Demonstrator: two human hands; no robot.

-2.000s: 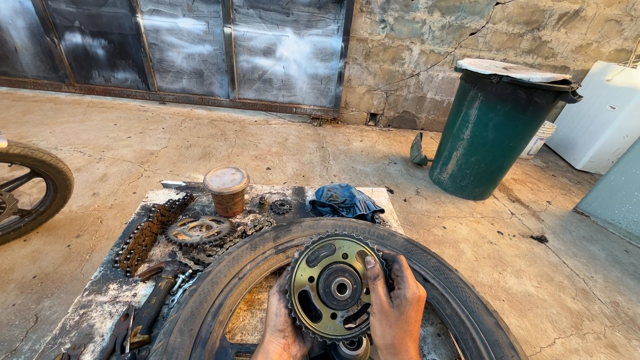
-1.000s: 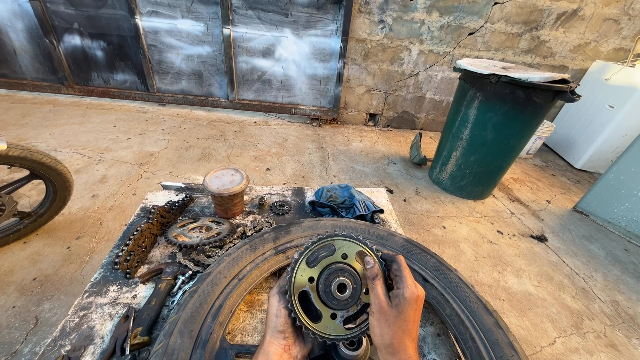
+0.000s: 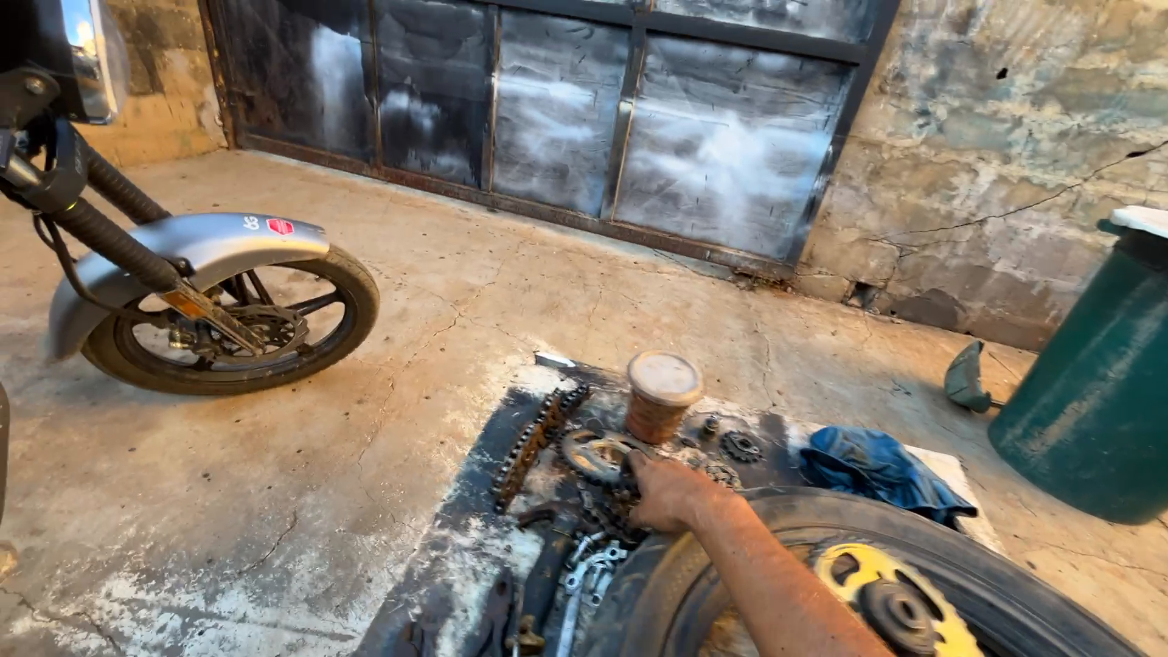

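Observation:
My left hand (image 3: 666,493) reaches over the chain parts, its fingertips at the right edge of a worn rear sprocket (image 3: 598,454); whether they grip it is hidden. A gold-coloured sprocket (image 3: 853,570) with a dark hub centre lies over the middle of the motorcycle wheel, whose black tyre (image 3: 849,511) passes beside my forearm. My right hand is out of view. A greasy drive chain (image 3: 538,447) lies left of the worn sprocket. Beyond my hand are a small sprocket (image 3: 740,446) and a lidded brown tub (image 3: 662,397).
A hammer (image 3: 547,566) and wrenches (image 3: 584,584) lie at the board's near side. A blue cloth (image 3: 876,465) lies behind the tyre. The front wheel (image 3: 342,319) of a motorcycle stands at left, a green bin (image 3: 1095,383) at right.
Both hands held the gold-coloured sprocket before. My left hand has let go of it and moved to the worn sprocket; my right hand has left the view. The view has swung left.

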